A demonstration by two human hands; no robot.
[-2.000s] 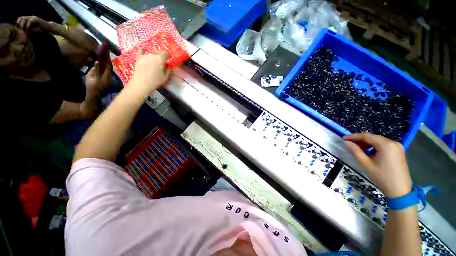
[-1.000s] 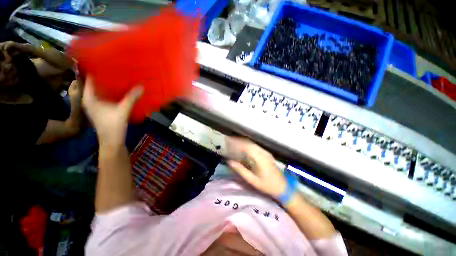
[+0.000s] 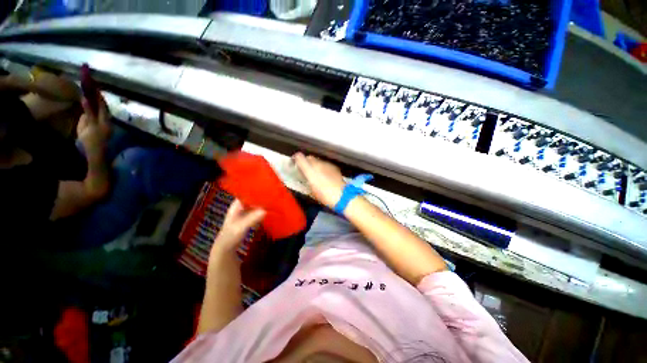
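Note:
My left hand point(image 3: 239, 221) holds a bright red bag or sheet point(image 3: 264, 193) below the line, over the red crate. The red bag looks folded or seen at a slant; its contents cannot be told. My right hand point(image 3: 317, 177), with a bright blue band at the wrist, rests at the pale ledge point(image 3: 397, 208) to the right of the red bag. Its fingertips are bent down at the ledge; whether they hold anything cannot be told.
Circuit board panels point(image 3: 417, 113) lie end to end in the metal rail point(image 3: 277, 117). A blue bin point(image 3: 454, 55) of black parts stands beyond. A dark phone-like rectangle point(image 3: 466, 224) is on the ledge. A red striped crate point(image 3: 201, 225) is low at left. A seated person point(image 3: 44, 149) is at left.
The red bag has come off the line and down towards my lap in my left hand. My right hand has moved from beside the blue bin to the ledge. The view has shifted.

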